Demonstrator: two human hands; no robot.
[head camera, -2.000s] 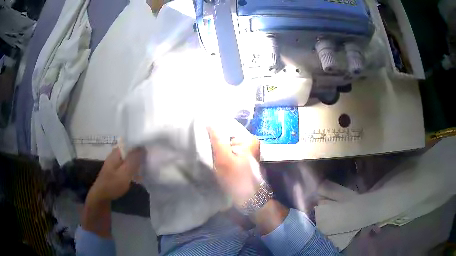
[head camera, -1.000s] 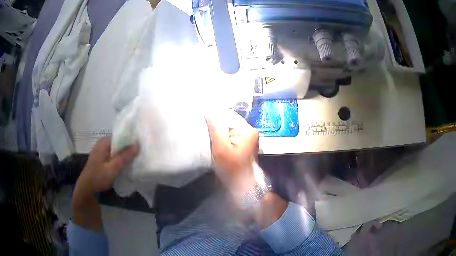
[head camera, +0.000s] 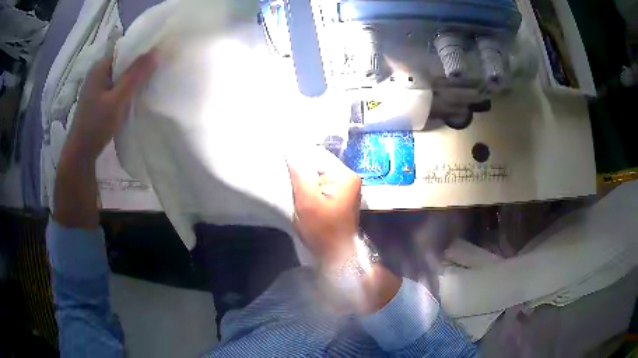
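Observation:
A white garment panel (head camera: 203, 133) lies across the machine table left of the needle area, partly washed out by glare, its lower edge hanging over the table's front. My left hand (head camera: 112, 98) grips the panel's far left part, thumb and fingers on the cloth. My right hand (head camera: 325, 199) holds the panel's right edge at the table front, just below the needle area; its fingertips are lost in glare. The blue and white overlock machine (head camera: 427, 42) stands behind, with a blue front plate (head camera: 385, 157) right of my right hand. The presser foot is hidden by glare.
Long white cloths (head camera: 66, 91) lie at the table's left on grey-mauve cloth. White cut pieces (head camera: 546, 280) lie at the lower right. A narrow side tray (head camera: 575, 63) is at the upper right. The cream table (head camera: 539, 140) has printed ruler marks and a dark round hole.
My left hand has moved up and away to the far left, spreading the panel's gathered near part over the table. My right hand has stayed nearly in place on the cloth.

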